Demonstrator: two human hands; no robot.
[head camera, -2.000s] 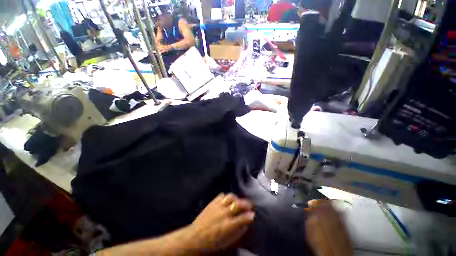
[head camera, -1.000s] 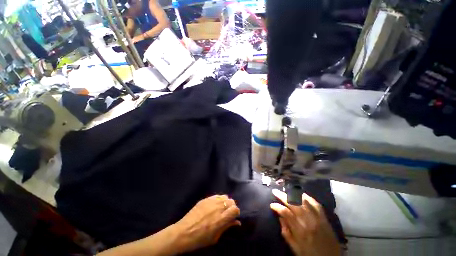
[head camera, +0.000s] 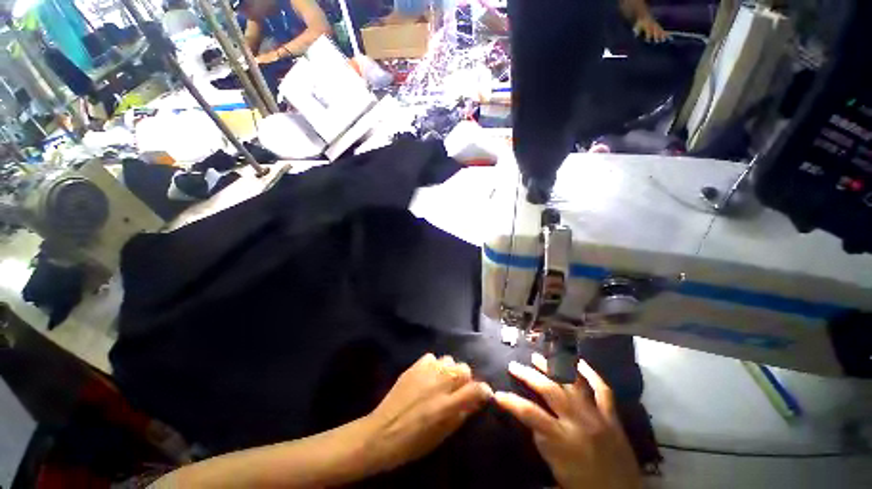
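Observation:
A wide sheet of black cloth (head camera: 258, 296) covers the white table and runs under the left end of the sewing machine head (head camera: 660, 306). The presser foot and needle area (head camera: 545, 339) is lit by a lamp. My left hand (head camera: 430, 401) is closed with its fingertips pinching the cloth just left of the needle area. My right hand (head camera: 574, 420) lies on the cloth right below the needle area, fingers spread and palm down. The fingertips of both hands nearly meet. The needle tip is too small to make out.
Slim green and blue snips or tweezers (head camera: 773, 390) lie under the machine arm. A cream machine (head camera: 91, 215) stands at the left. A white box (head camera: 325, 91) is behind the cloth. A person (head camera: 287, 33) sits beyond it. Another person's hand (head camera: 650, 27) shows at the top right.
My right hand has come onto the cloth by the needle, and its fingers have spread. My left hand has moved toward it over the last second. Another person's hand has appeared behind.

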